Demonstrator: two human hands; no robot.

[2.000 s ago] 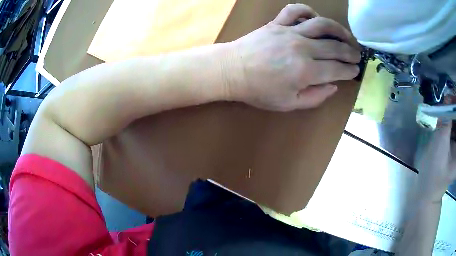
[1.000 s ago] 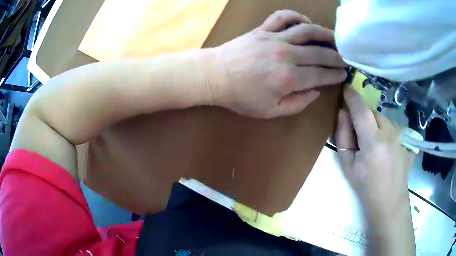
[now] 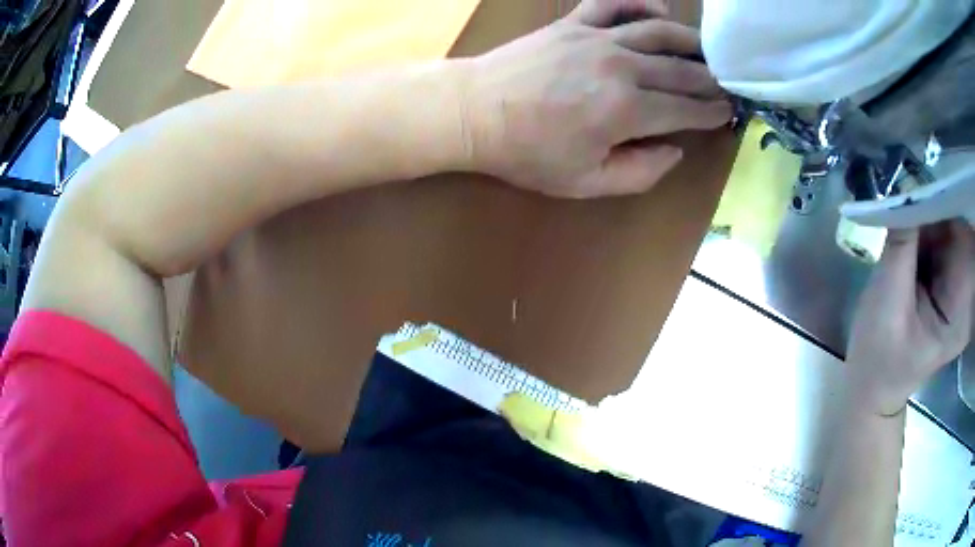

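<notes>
The large brown panel [image 3: 449, 256] lies under the machine's metal foot area [image 3: 764, 126] at its right edge. My left hand [image 3: 588, 107] lies palm down on it, holding it down, with the fingertips close beside the metal parts and the thumb on the panel. What lies under the fingers is hidden. A lighter orange rectangle [image 3: 337, 43] lies on the panel behind my forearm. My right hand [image 3: 925, 310] is off the panel at the right, fingers bent up against a pale machine part; a thin dark thing shows by its fingers, and its grip is unclear.
A white cloth [image 3: 834, 48] covers the machine head at the upper right. Yellow tape [image 3: 759, 192] lies beside the foot. The white table [image 3: 738, 374] with printed paper [image 3: 486, 369] extends below the panel. Metal racks [image 3: 64, 96] stand at the left. The black apron [image 3: 460, 481] covers my lap.
My right hand came to the panel edge by the foot one second ago and is now back at the right by the pale machine part. My left hand stays on the panel.
</notes>
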